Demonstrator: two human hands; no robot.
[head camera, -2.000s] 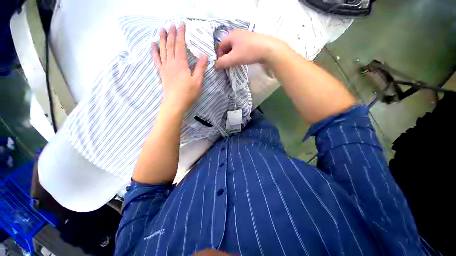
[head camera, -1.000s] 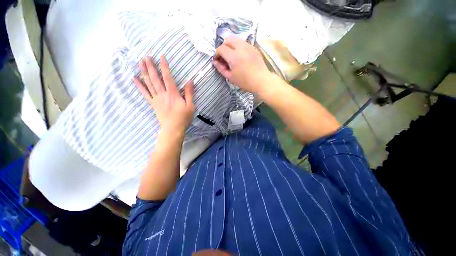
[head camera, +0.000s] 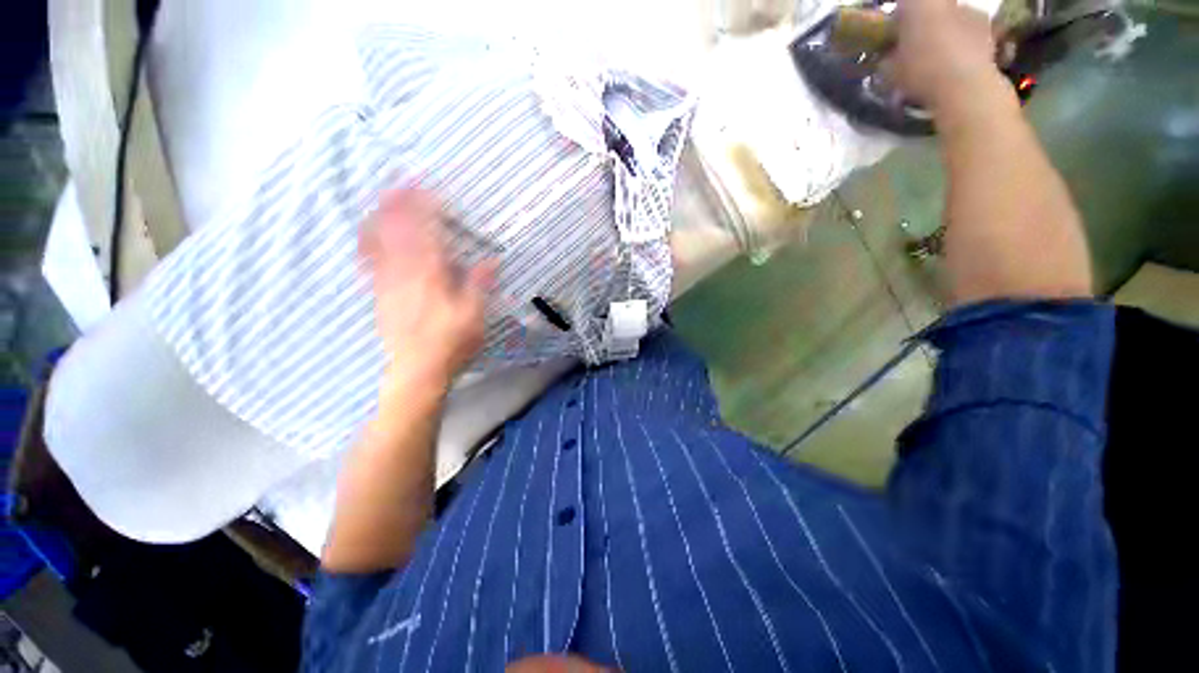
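Observation:
A light striped shirt (head camera: 526, 178) lies spread over the white padded pressing board (head camera: 151, 440). Its patterned inner neck and collar (head camera: 644, 197) are at the side near my body, with a white tag (head camera: 626, 324) and a small black strip (head camera: 551, 313) close by. My left hand (head camera: 427, 283) is over the shirt, blurred, its fingers apart and holding nothing. My right hand (head camera: 940, 53) is at the top right on the pale handle of the dark steam iron (head camera: 842, 72). The top of this hand is cut off by the picture's edge. A red light shows beside the iron.
Black cloth (head camera: 1157, 487) hangs at the right. A dark cable runs over the pale frame (head camera: 112, 171) at the left. Dark garments (head camera: 184, 605) and a blue crate (head camera: 33, 546) are below the board's rounded end. Green floor shows at the right.
My right hand has left the shirt's collar, moved up and right, and taken hold of the iron. My left hand has slid left and down and is now blurred. The collar lies uncovered.

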